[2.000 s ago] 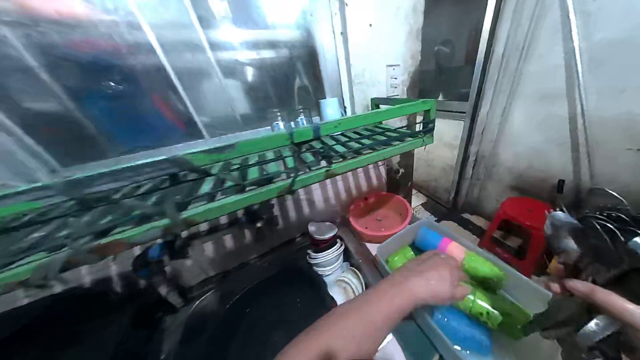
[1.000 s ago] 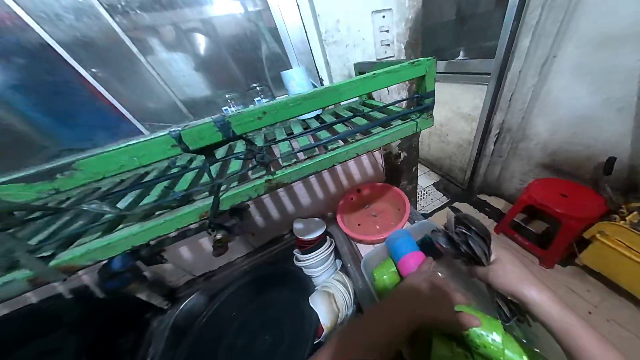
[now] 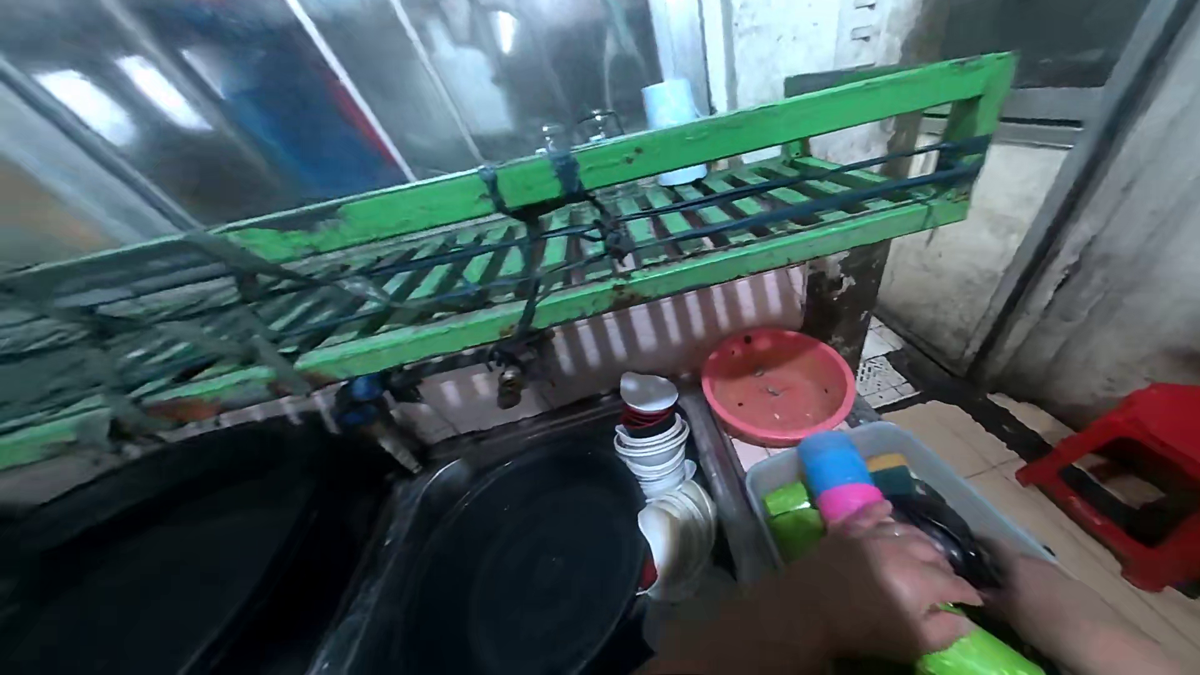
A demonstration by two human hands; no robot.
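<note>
My left hand reaches into a clear plastic tub, its fingers bent over the things inside beside a stack of blue and pink cups. My right hand is low in the tub's right side, at a bundle of dark utensils; its fingertips are hidden. Bright green items lie under and beside my left hand, and more green pieces are at the tub's left end. A yellow and green sponge shows behind the cups. Whether my left hand grips anything cannot be told.
Stacked bowls and plates stand in the sink beside a large black basin. A red plastic basin sits behind the tub. A green slatted rack runs above, a tap below it. A red stool stands right.
The dark utensils, held up by my right hand a second ago, are now down in the tub with that hand. The view has swung left since two seconds ago.
</note>
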